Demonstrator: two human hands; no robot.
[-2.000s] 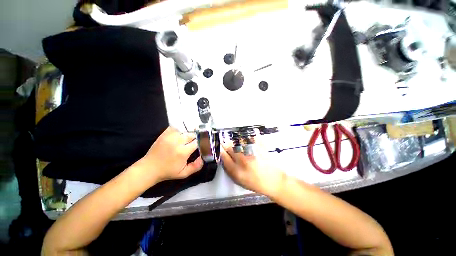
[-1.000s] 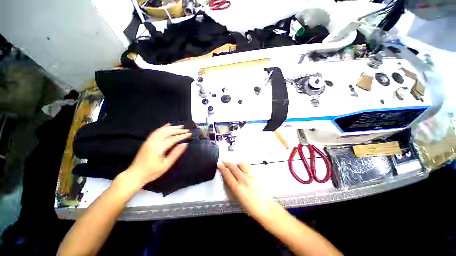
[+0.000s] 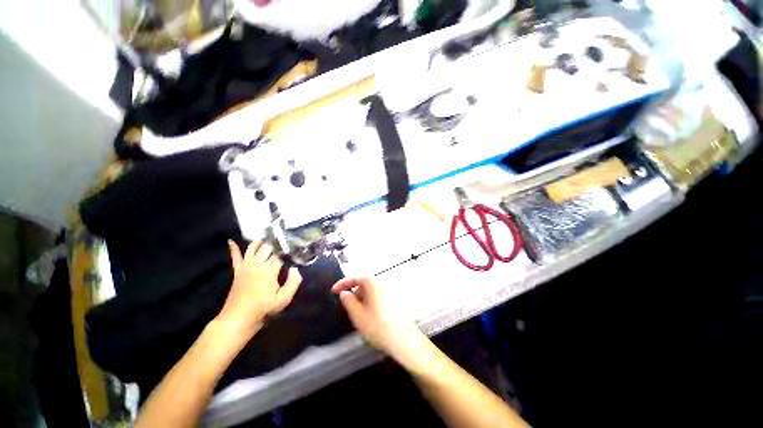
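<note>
A large black garment piece (image 3: 167, 251) lies left of and below the needle area of the white sewing machine head (image 3: 318, 175). My left hand (image 3: 255, 284) rests on the cloth with its fingers spread, just left of the presser foot area (image 3: 314, 247). My right hand (image 3: 368, 309) is at the right edge of the cloth, fingers slightly curled; whether it pinches the edge cannot be told. The picture is blurred, and the needle itself cannot be made out.
Red-handled scissors (image 3: 485, 238) lie right of the needle area. A clear packet (image 3: 569, 219) and a tan strip (image 3: 586, 180) are farther right. A black band (image 3: 391, 155) wraps the machine arm. Black cloth (image 3: 192, 88) is piled behind.
The camera view has tilted and shifted. Both hands stay by the needle area. The black cloth between them, folded at the needle earlier, now spreads below the foot toward the front edge.
</note>
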